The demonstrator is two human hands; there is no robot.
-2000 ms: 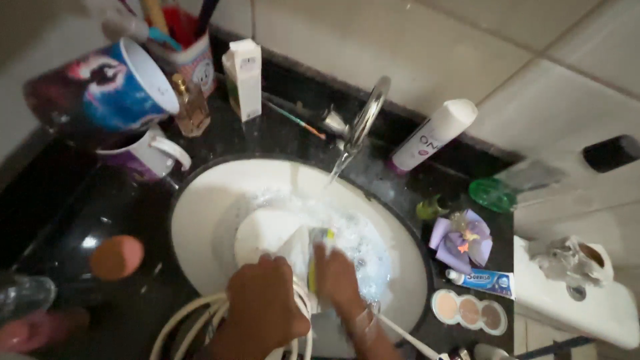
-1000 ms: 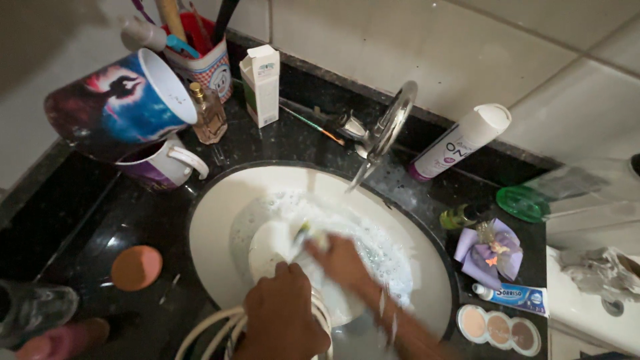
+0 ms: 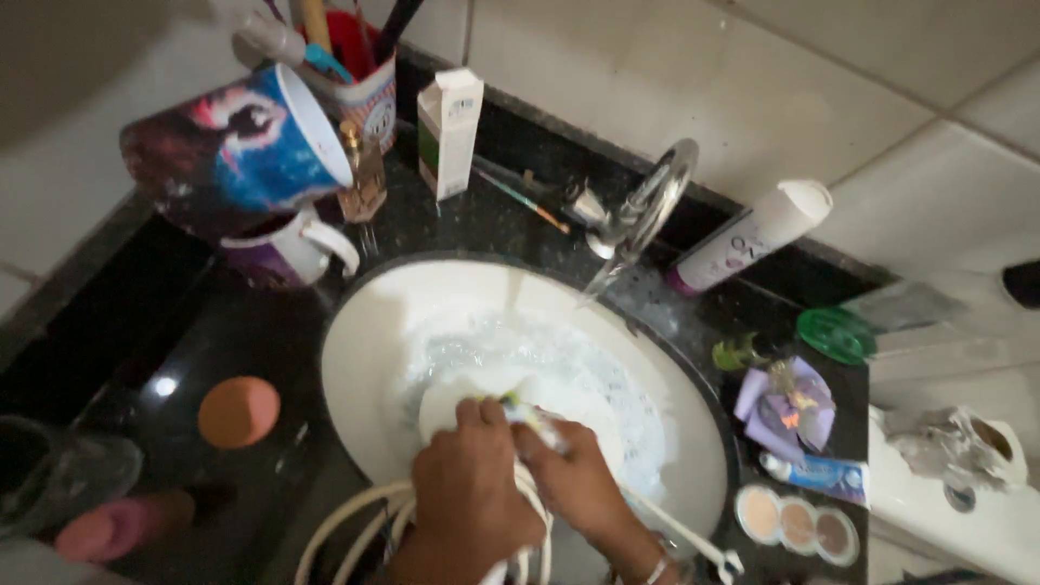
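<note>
Both hands are over the front of an oval white sink basin (image 3: 366, 357) holding sudsy water. My right hand (image 3: 569, 471) grips a small brush-like object (image 3: 532, 418), blurred, with a bit of yellow-green at its end. My left hand (image 3: 479, 487) is closed at a rounded white object (image 3: 443, 406) partly under the suds; its exact kind cannot be told. A coiled cream cable or hose (image 3: 349, 520) runs beneath both wrists, and a straight length with a small end piece lies to the right. Water runs from the chrome faucet (image 3: 662, 191) behind.
On the black counter, a galaxy-print cup (image 3: 236, 138) leans over a mug (image 3: 280, 252) at left, near a perfume bottle (image 3: 363, 187) and a carton (image 3: 451, 134). A spray can (image 3: 747, 236), purple ornament (image 3: 784, 406), toothpaste tube (image 3: 821, 475) and compact (image 3: 796, 524) stand or lie right; an orange sponge (image 3: 240, 410) is left.
My right hand has come back close beside my left from its place farther up in the basin a second ago. The view has shifted slightly.
</note>
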